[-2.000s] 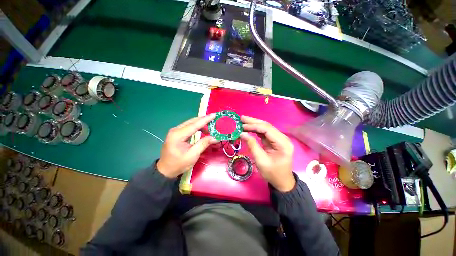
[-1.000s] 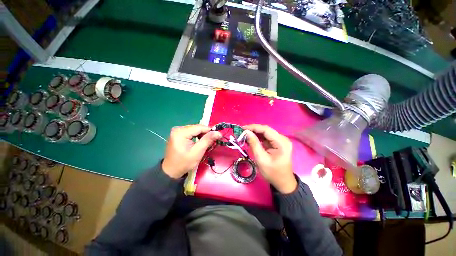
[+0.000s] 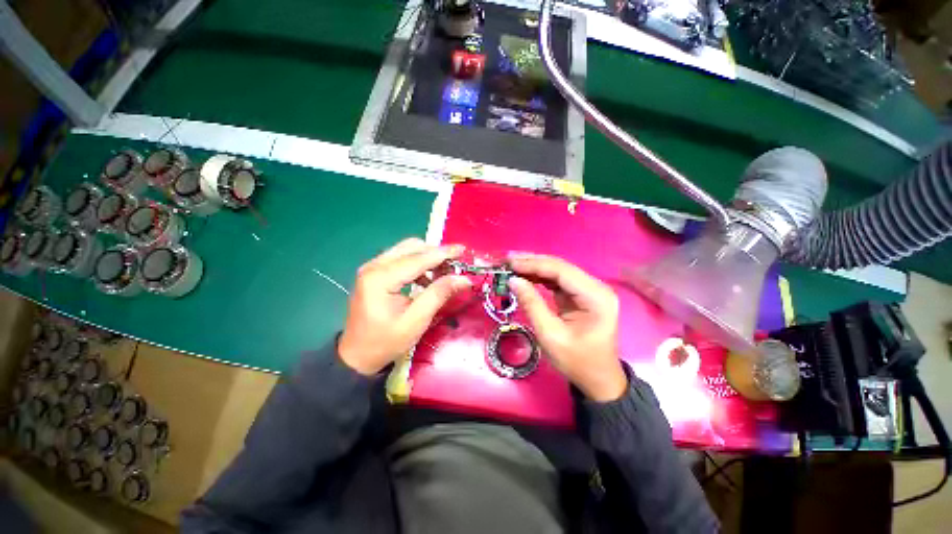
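My left hand [image 3: 399,302] and my right hand [image 3: 569,321] hold the ring PCB [image 3: 482,270] between their fingertips above the red sheet [image 3: 543,229]. The board is seen almost edge-on, with its left and right ends partly hidden by my fingers. White and dark lead wires [image 3: 500,305] hang below the board toward the stator ring [image 3: 513,349]. The stator ring lies flat on the red sheet, between and below my hands, touched by neither hand.
Rows of cylinder units [image 3: 149,223] stand on the green mat [image 3: 303,224] at left. A carton of units [image 3: 78,417] is lower left. A fume funnel [image 3: 710,284], gooseneck arm [image 3: 626,156], amber pot [image 3: 762,370] and black box [image 3: 835,365] are right. A framed panel [image 3: 470,156] lies beyond.
The ring PCB has turned from face-on to nearly edge-on in my fingertips. The leads changed position. A dark connector seen a second ago by my left hand no longer shows there.
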